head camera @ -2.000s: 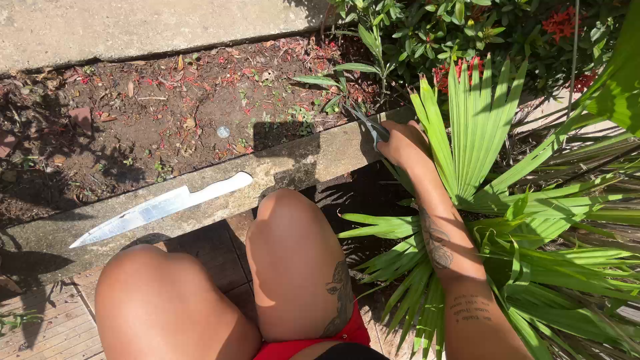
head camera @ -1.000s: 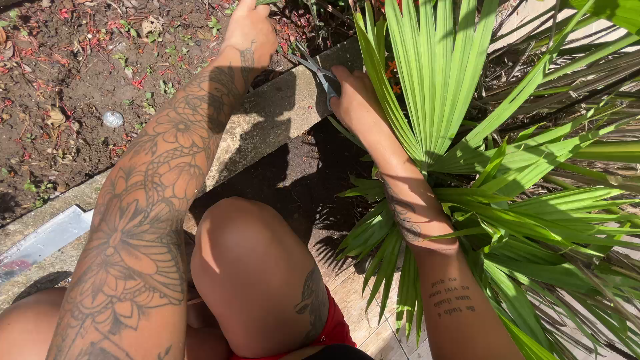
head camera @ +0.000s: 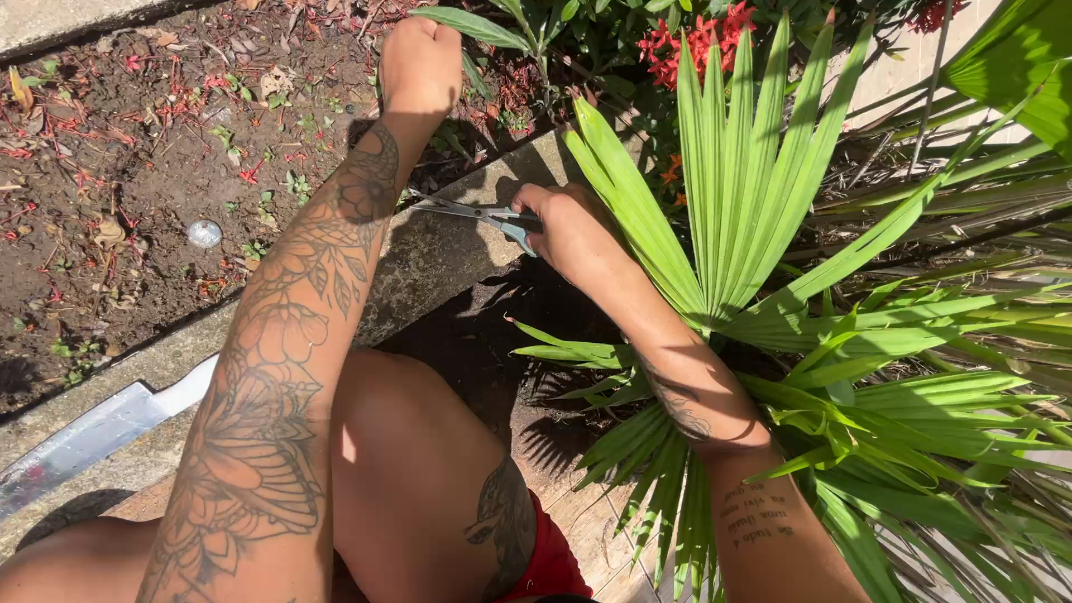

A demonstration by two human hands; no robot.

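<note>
My left hand (head camera: 420,67) is closed on the end of a long green leaf (head camera: 476,27) of a plant at the bed's edge. To its lower right, my right hand (head camera: 569,222) holds a pair of scissors (head camera: 486,213) by grey and black handles, the blades parted and pointing left above the concrete curb. Fan-shaped palm leaves (head camera: 729,184) rise just right of that hand. A large knife (head camera: 92,435) with a white handle lies on the curb at the lower left, its handle partly behind my left forearm.
A soil bed (head camera: 126,193) with red petals and small weeds stretches along the concrete curb (head camera: 435,268). A small round shiny thing (head camera: 204,234) lies on the soil. Red flowers (head camera: 697,42) grow behind the palm, and my knees are below the curb.
My left hand, out of sight two seconds ago, has come in over the bed and is on the leaf. The scissors stay in my right hand. The view has shifted.
</note>
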